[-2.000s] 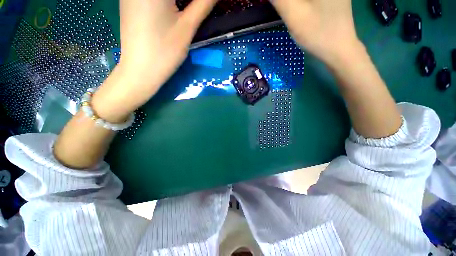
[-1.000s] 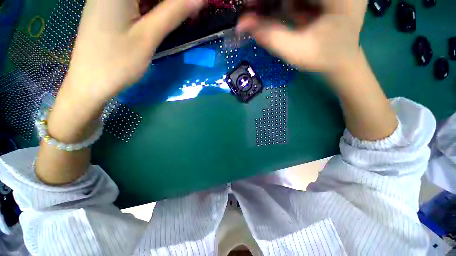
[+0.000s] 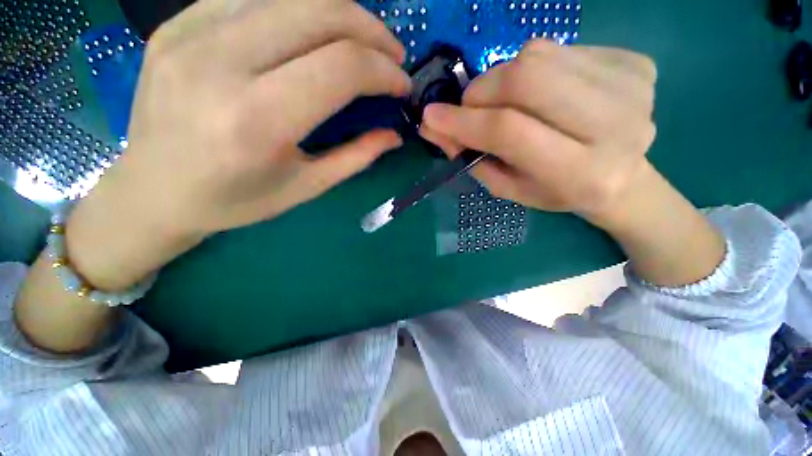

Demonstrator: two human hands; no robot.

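The black unit with a round lens-like ring (image 3: 436, 80) lies between my two hands on the blue film sheet. My left hand (image 3: 258, 116) holds a dark elongated part (image 3: 361, 122) between thumb and fingers, with its end close to the unit. My right hand (image 3: 565, 129) has its fingertips at the unit's lower right side and holds thin metal tweezers (image 3: 418, 193), whose pale broad end points down and left. My fingers cover part of the unit, and what lies right at the fingertips is too blurred to tell.
The blue film sheet (image 3: 534, 18) is beyond the hands. A clear dotted strip (image 3: 490, 221) lies nearer me on the green mat (image 3: 312, 276). Grey dotted sheets (image 3: 40, 107) are at left. A black object (image 3: 151, 13) is at the top left edge. Black units (image 3: 799, 69) lie at far right.
Both hands have come back from the tray to the black unit. The dark part now shows in my left hand and the tweezers in my right. The view has shifted, and the tray's red parts are out of view.
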